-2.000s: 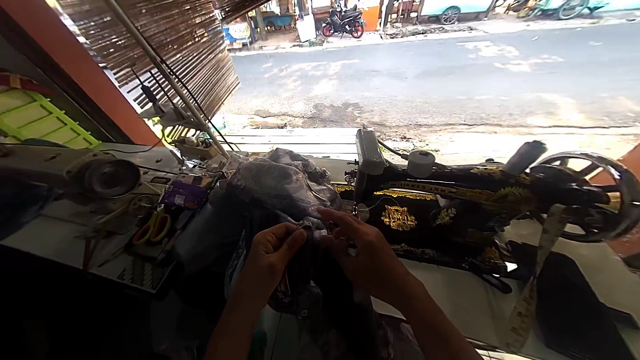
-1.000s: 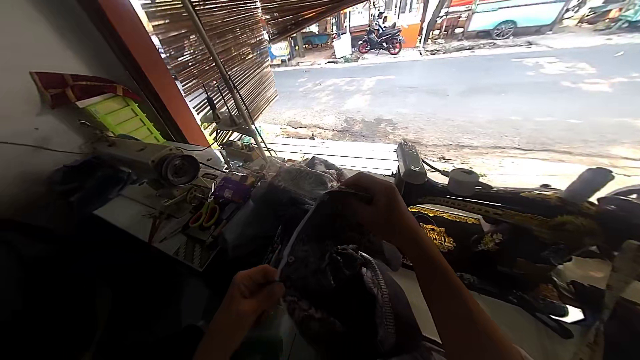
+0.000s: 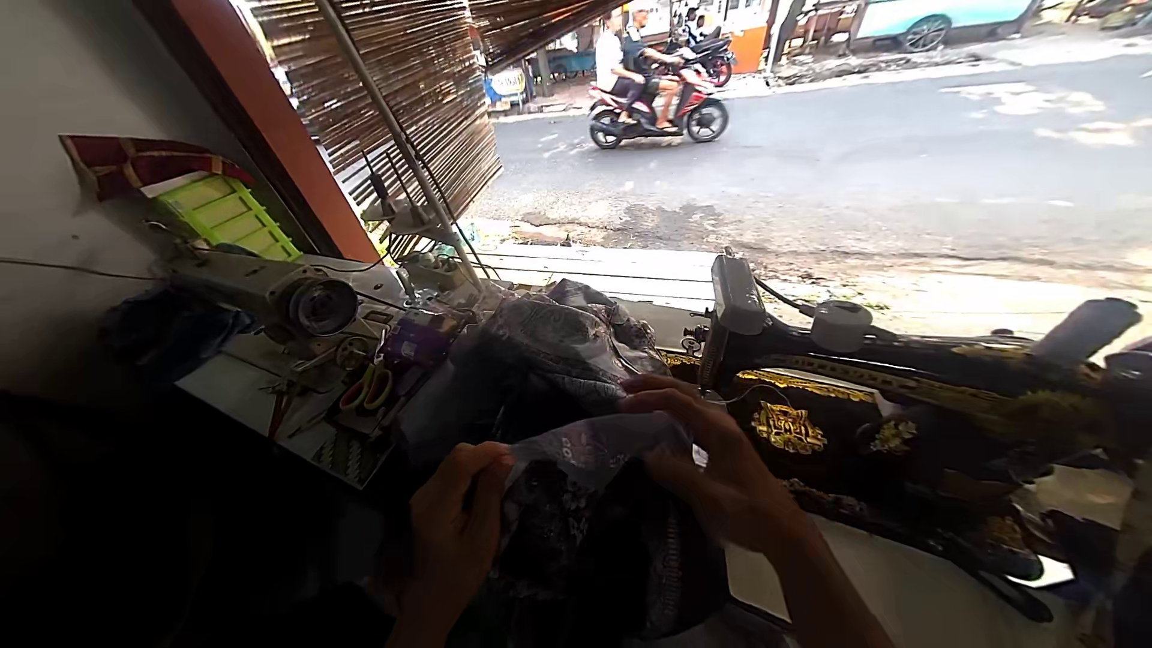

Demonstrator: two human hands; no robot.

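A dark, sheer patterned fabric (image 3: 576, 450) is stretched between my hands. My left hand (image 3: 463, 513) pinches its edge between thumb and fingers. My right hand (image 3: 720, 450) holds the other end, its fingertips partly behind the cloth. More of the fabric lies bunched beyond my hands and hangs dark below them. Just right of my right hand stands a black sewing machine (image 3: 792, 427) with gold ornament. Whether any cloth lies under its needle, I cannot tell.
Scissors with yellow-green and red handles (image 3: 366, 389) lie at the left, near a purple box (image 3: 418, 337). A second, pale sewing machine (image 3: 261, 292) stands behind them. A metal pole (image 3: 396, 135) rises beside a slatted blind (image 3: 405, 81). Two people ride a motorcycle (image 3: 661, 112) on the road outside.
My right hand has come down toward my left, and the pale, narrow edge stretched between them is now a broader sheer fold. A motorcycle with two riders has appeared on the road.
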